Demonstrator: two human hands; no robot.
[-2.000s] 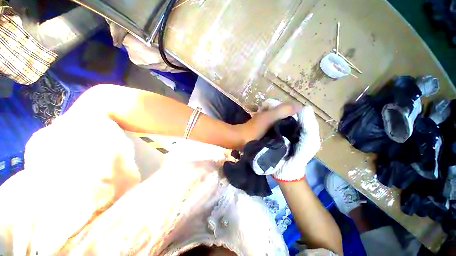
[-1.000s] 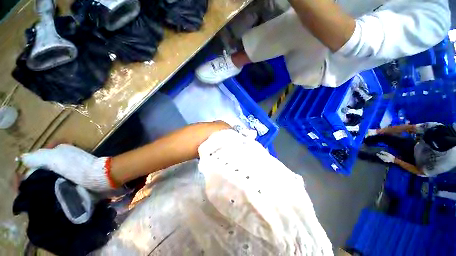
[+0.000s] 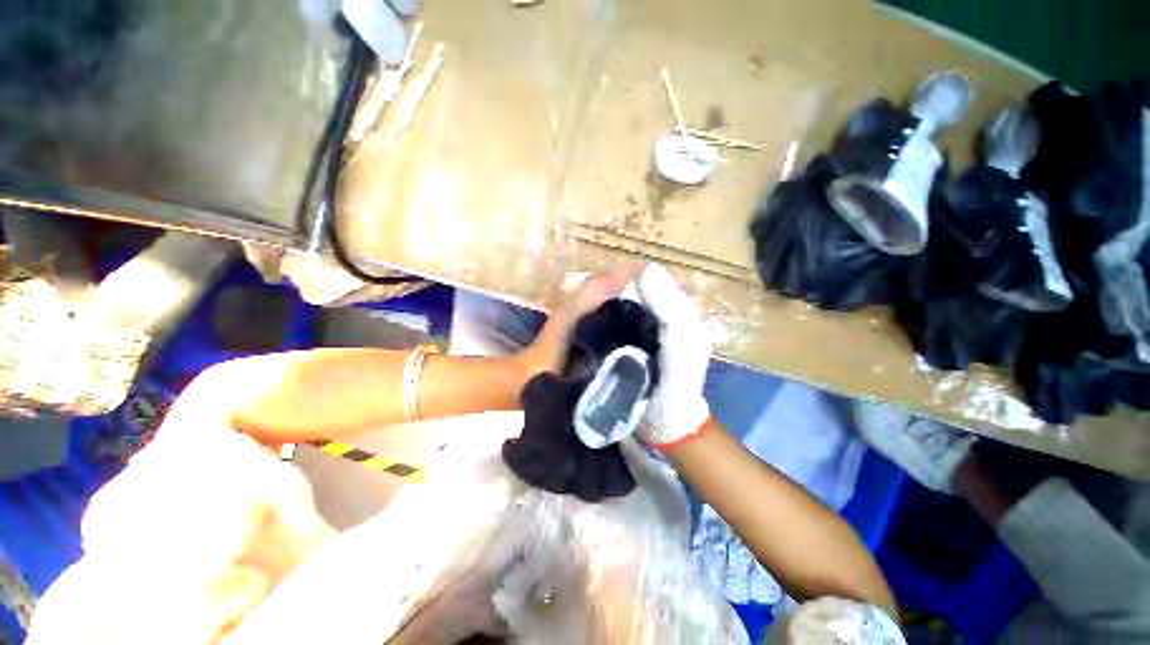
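My bare left hand (image 3: 583, 318), with a bracelet at the wrist, holds the far left side of a glossy black lobed piece (image 3: 568, 447) over my lap, beside the bench edge. My right hand (image 3: 682, 353), in a white knitted glove with an orange-red cuff, wraps its right side. A narrow silver-grey body sits in the black piece, and its pale oval base opening (image 3: 615, 399) faces the camera. The fingertips of both hands come close together at the top; what lies between them is hidden.
On the brown bench (image 3: 505, 164) are a white glue cup (image 3: 687, 159) with thin sticks, brown rods (image 3: 662, 251) and black-and-silver assemblies (image 3: 826, 246) at right. White bottles (image 3: 376, 28) and a black cable (image 3: 331, 189) are at upper left. A coworker's sleeve (image 3: 1078, 554) is at lower right.
The view swung to the right-hand assemblies and crates, then back to the bench. The held piece and gloved hand are again in mid-view, with the bare hand back in sight on the piece.
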